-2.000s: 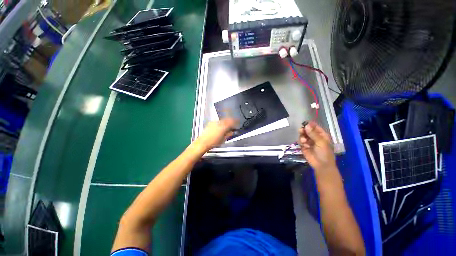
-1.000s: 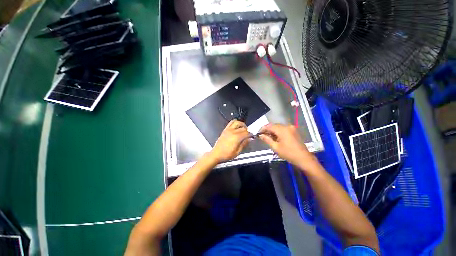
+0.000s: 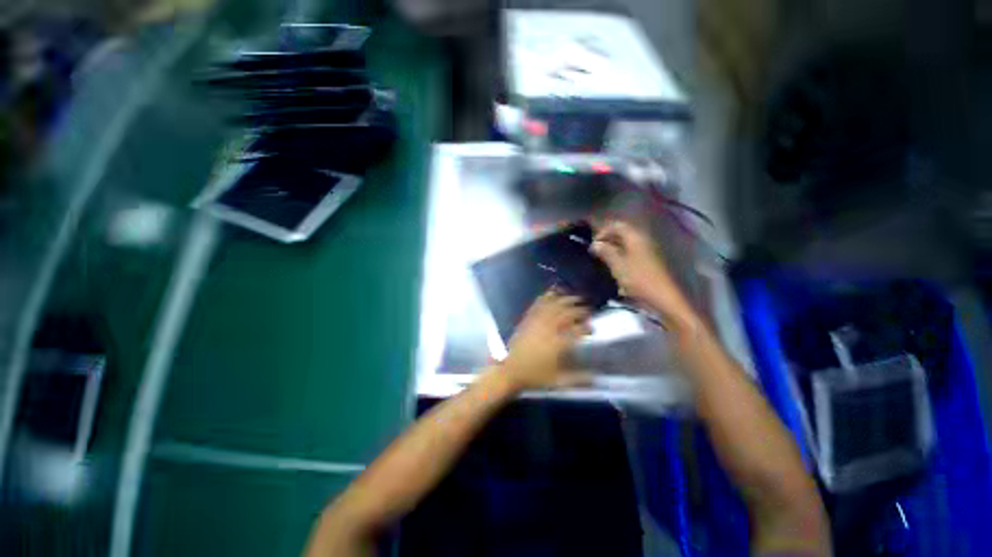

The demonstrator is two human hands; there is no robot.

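Observation:
A solar panel (image 3: 522, 274) lies black back up over the bright light box (image 3: 437, 326), turned at an angle. My left hand (image 3: 552, 339) is at the panel's near edge, its fingertips over the panel back. My right hand (image 3: 625, 261) is at the panel's right corner, its fingers closed around that edge. A white piece (image 3: 611, 326) shows beside the panel at the lower right. The frame is blurred, so the cable and its plug cannot be made out clearly.
The bench instrument (image 3: 593, 65) stands behind the light box. A heap of panels (image 3: 299, 98) lies on the green conveyor belt (image 3: 272, 359) at left. The blue crate (image 3: 778, 359) with loose panels is at right. A dark fan (image 3: 827, 141) stands behind it.
My hands were together at the cable by the panel's near edge. Now they are apart, my right hand farther back at the panel's right corner. The light box glares more brightly, and the view has shifted.

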